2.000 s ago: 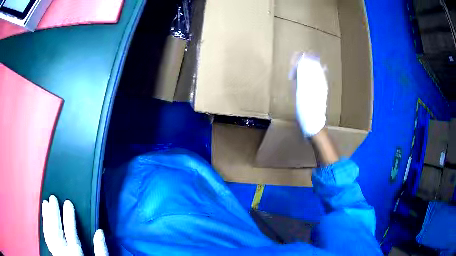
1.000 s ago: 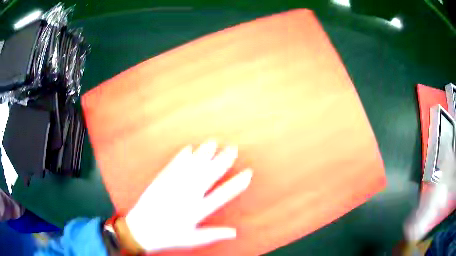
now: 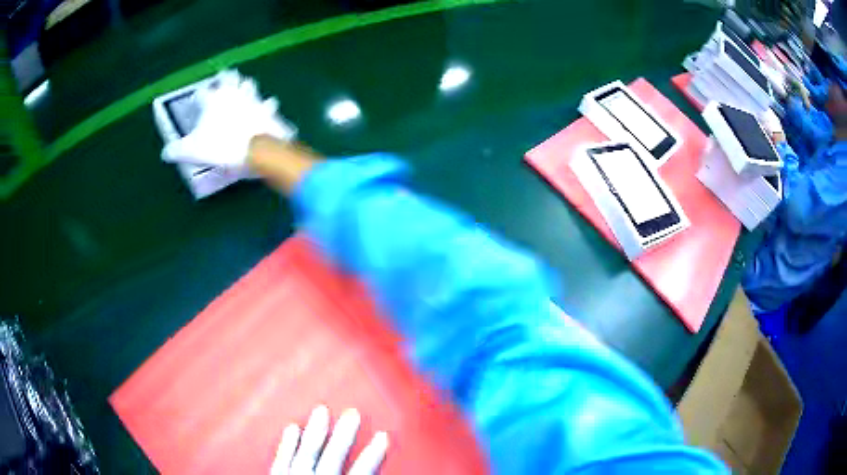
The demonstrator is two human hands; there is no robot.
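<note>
A white retail box (image 3: 206, 184) with a dark device shape on top lies on the green bench at the upper left. My right hand (image 3: 223, 125), in a white glove, is over this box and covers much of its top. It is blurred, and whether its fingers grip the box cannot be told. My left hand (image 3: 330, 445), also gloved, is cut off by the bottom edge. Its fingers are spread over the red mat (image 3: 232, 353), with nothing seen in them.
Two white boxes with pale-screened devices (image 3: 636, 190) lie on another red mat (image 3: 683, 274) at the right. Stacked boxes (image 3: 738, 190) and a person in a blue smock (image 3: 803, 241) are beyond. An open carton (image 3: 743, 399) is below the bench edge. Dark items in clear wrap (image 3: 37, 408) are at left.
The view has turned from the floor carton to the mat, then towards the bench's far side. My right hand has moved from the carton, past boxes at right, to the box at upper left.
</note>
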